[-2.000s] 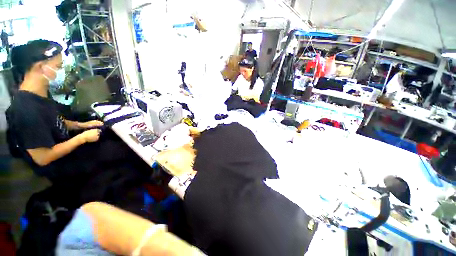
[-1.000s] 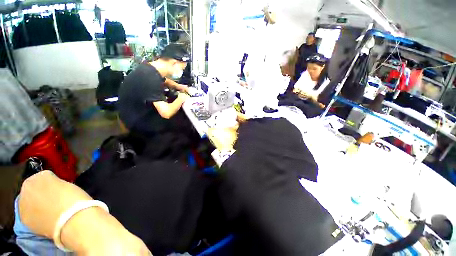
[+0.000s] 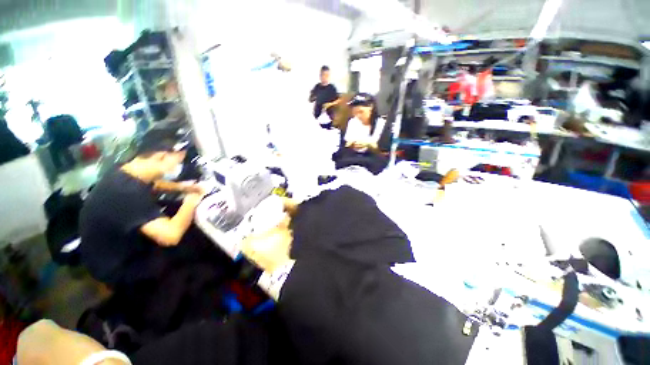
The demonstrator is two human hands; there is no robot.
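A large black cloth piece (image 3: 378, 306) lies over the near table edge in the centre and runs down out of the bottom of the picture. Its upper end is a folded flap on the white table. A bare piece of an arm with a white band (image 3: 64, 346) shows at the bottom left corner, cut off by the edge. No fingers show on it, so my left hand is not seen. My right hand is not in the picture.
A sewing machine with a black strap (image 3: 559, 317) stands at the lower right. Brown cardboard (image 3: 267, 246) lies left of the cloth. A masked person in black (image 3: 125, 214) works at the left. Two people (image 3: 363, 132) are at the back. Dark cloth (image 3: 207, 342) fills the lower left.
The view swung left and then back right. The arm with the band has moved down and left, and less of it shows. The black cloth keeps much the same shape.
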